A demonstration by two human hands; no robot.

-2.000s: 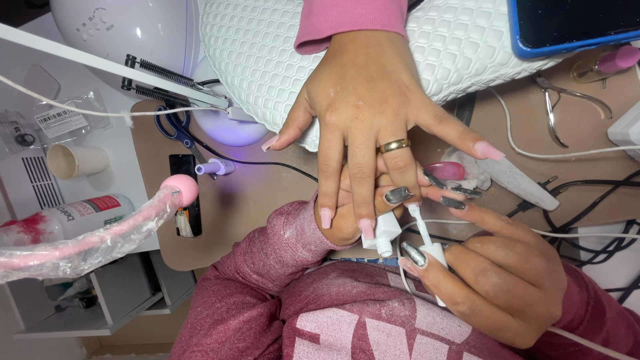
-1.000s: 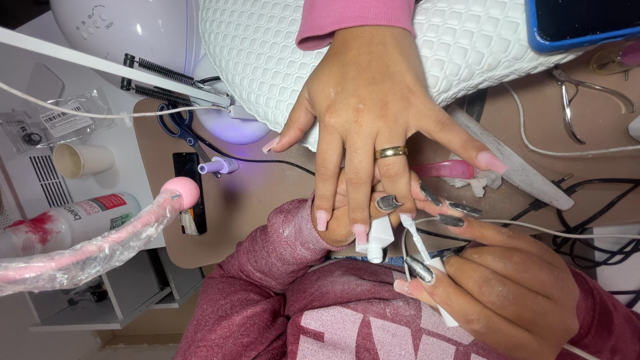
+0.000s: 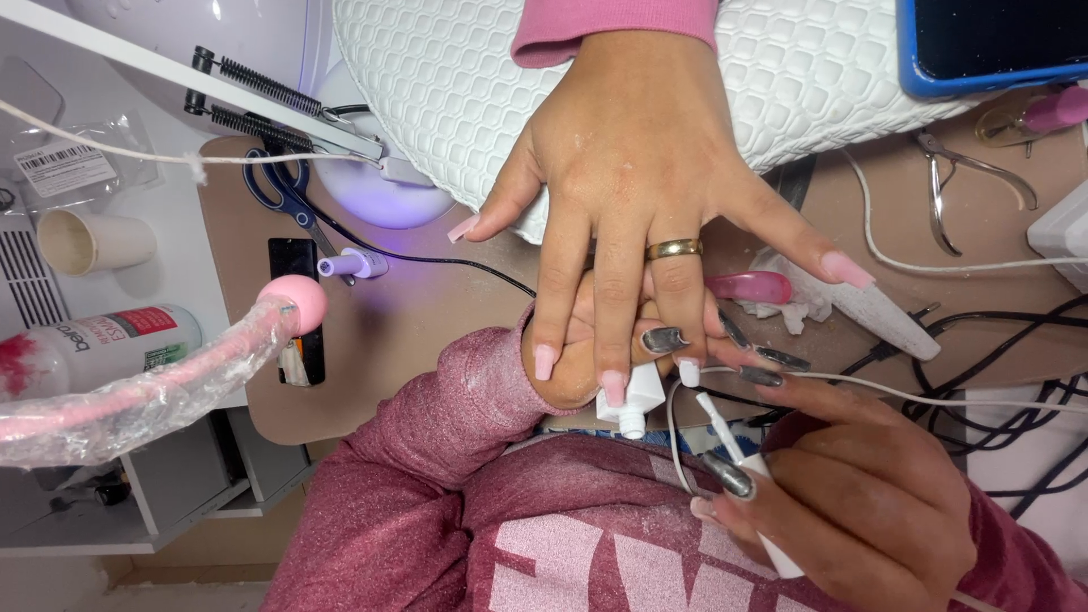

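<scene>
Another person's hand (image 3: 633,161), with a gold ring, lies palm down with its fingers spread; most nails are pink and the ring-finger nail (image 3: 689,372) is white. My left hand (image 3: 582,340) is under those fingers, mostly hidden, thumb on the ringed finger, and holds a white polish bottle (image 3: 631,404) with its neck uncapped and tilted. My right hand (image 3: 858,493) grips the white cap of a nail polish brush (image 3: 722,429); the bristles, coated white, are just below the white nail, apart from it.
A textured white cushion (image 3: 433,93) supports the other person's wrist. Around lie a blue-cased phone (image 3: 986,81), cuticle nippers (image 3: 939,187), a nail file (image 3: 888,319), scissors (image 3: 285,191), a lilac polish bottle (image 3: 361,263) and black cables (image 3: 1003,319). A plastic-wrapped pink arm (image 3: 170,382) juts in at left.
The brush in my right hand has moved down, off the other person's ring-finger nail. That nail shows white now. My left hand still holds the bottle below the fingers.
</scene>
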